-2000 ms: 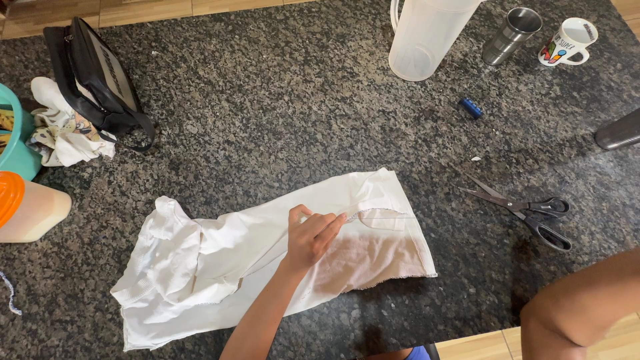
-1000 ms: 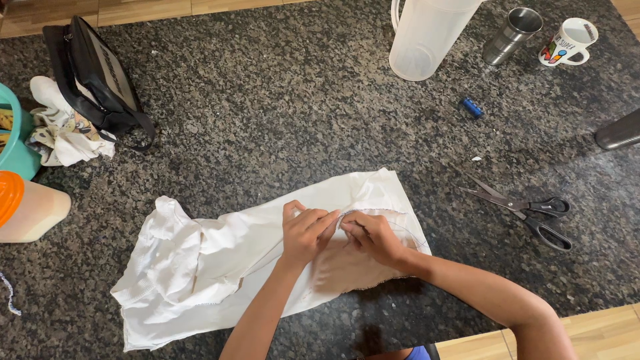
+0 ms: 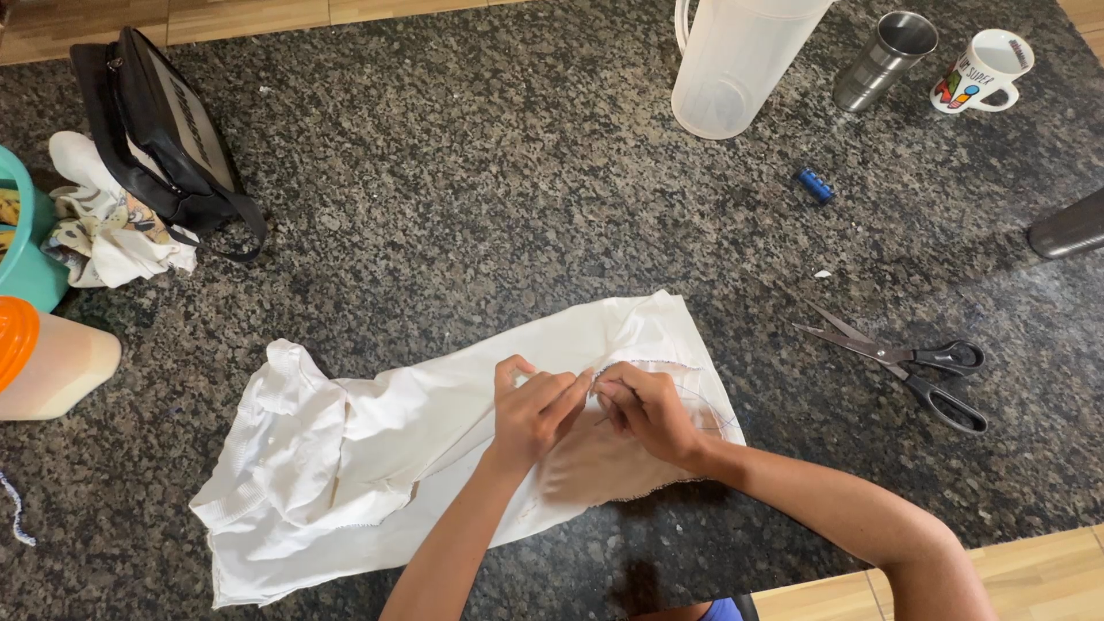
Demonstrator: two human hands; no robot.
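Observation:
A white cloth garment (image 3: pixel 379 431) lies spread on the dark granite counter, bunched at its left end. Over its right part, my left hand (image 3: pixel 536 410) pinches the fabric's edge between thumb and fingers. Close beside it, my right hand (image 3: pixel 647 405) has its fingertips closed at the same edge; a thin needle-like piece shows below them. Dark thread (image 3: pixel 711 405) loops from there over the garment's right end. A pinkish-beige area of cloth with a dark stitched edge lies under my hands. Black-handled scissors (image 3: pixel 888 355) rest partly open to the right.
Behind stand a plastic pitcher (image 3: pixel 742 69), metal cup (image 3: pixel 884 60) and printed mug (image 3: pixel 983 73). A blue thread spool (image 3: pixel 813 185) lies nearer. At left are a black bag (image 3: pixel 168 129), crumpled cloth (image 3: pixel 112 233), teal container (image 3: pixel 34 259) and orange-lidded container (image 3: pixel 65 362). A dark cylinder (image 3: pixel 1069 226) is at right.
My right hand was away from the garment two seconds ago, then came in from the right beside my left hand. Both hands now stay at the fabric's edge.

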